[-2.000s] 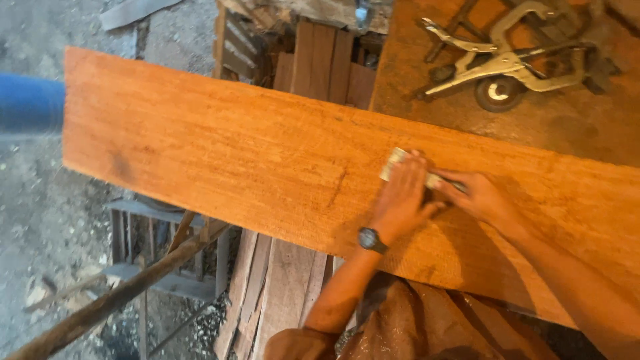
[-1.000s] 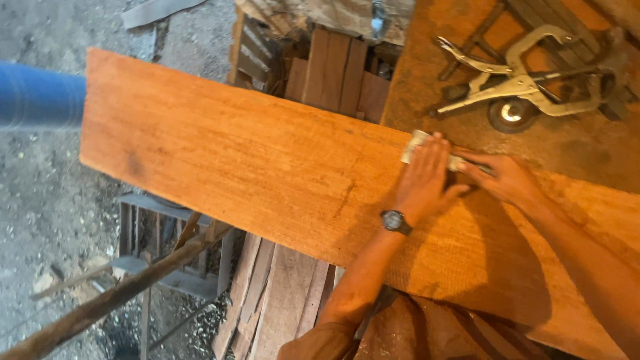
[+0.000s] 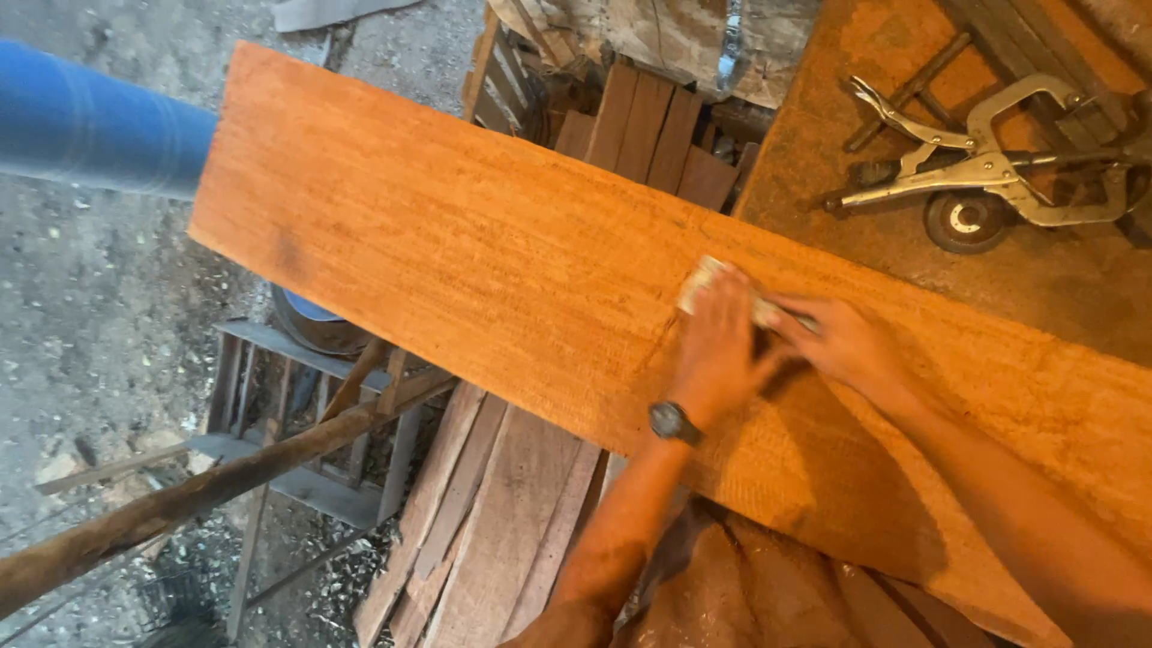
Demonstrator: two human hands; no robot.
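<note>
A long, wide wooden board (image 3: 432, 234) runs from the upper left to the lower right, lit orange. On its right half lies a small pale tool head (image 3: 700, 283), slightly blurred, perhaps a brush or scraper; its exact kind is unclear. My left hand (image 3: 720, 346), with a watch (image 3: 673, 421) on the wrist, presses flat on it with the fingers stretched out. Just to the right, my right hand (image 3: 832, 337) grips the tool's thin handle (image 3: 796, 317). The palm of my left hand hides part of the tool.
Locking C-clamps (image 3: 999, 171) and a small wheel or disc (image 3: 967, 219) lie on the workbench (image 3: 810, 171) at upper right. Loose planks (image 3: 504, 531) are below the board, beside a wooden pole (image 3: 225, 477) and a metal frame (image 3: 333, 499). A blue cylinder (image 3: 99, 117) stands at the left end.
Both hands have stayed on the tool, which has shifted a little left along the board since one second ago. The view has drifted somewhat.
</note>
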